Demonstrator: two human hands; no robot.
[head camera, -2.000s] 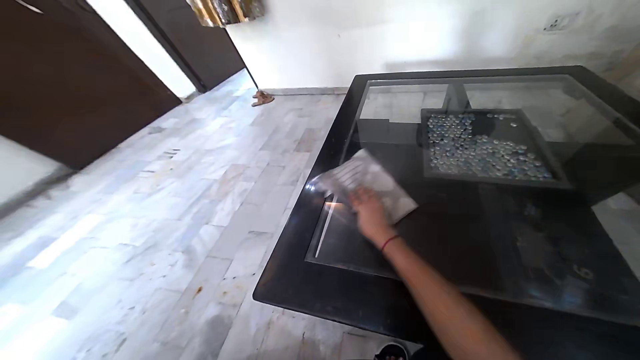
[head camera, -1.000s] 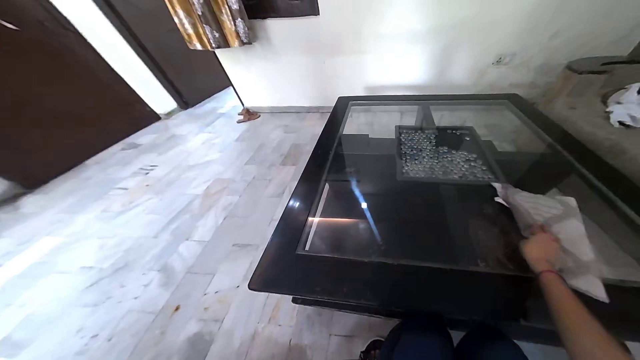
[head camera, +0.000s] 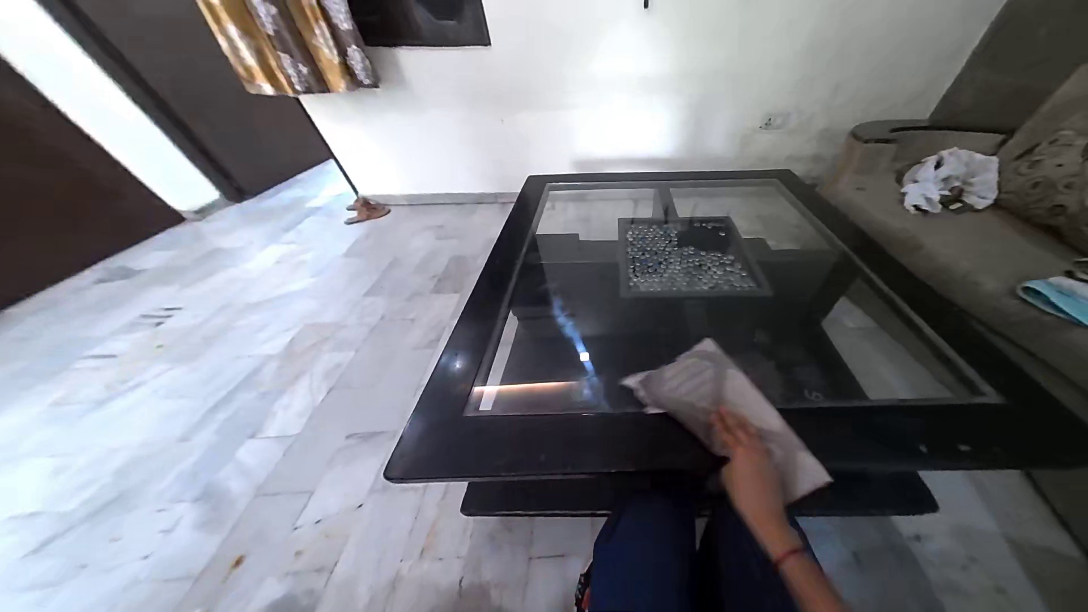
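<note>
My right hand (head camera: 748, 459), with a red thread around its wrist, presses a pale folded cloth (head camera: 722, 395) on the near edge of a black-framed glass-topped table (head camera: 527, 442). Part of the cloth lies over the glass, and its near corner reaches past the black frame. The fingers rest on top of the cloth, which hides what lies under it. Farther back, a square panel of glass pebbles (head camera: 688, 259) shows in the middle of the table. My left hand is out of view.
A sofa (head camera: 943, 246) runs along the right with a white crumpled cloth (head camera: 952, 178) and a light blue cloth (head camera: 1058, 297) on it. A broom or mop with a long handle (head camera: 365, 210) leans by the wall. A patterned curtain (head camera: 293, 42) hangs upper left. My knees (head camera: 654, 552) are under the near edge.
My right hand and the cloth went from the table's left part to its right side, and are now back at the middle of the near edge. The view has shifted too.
</note>
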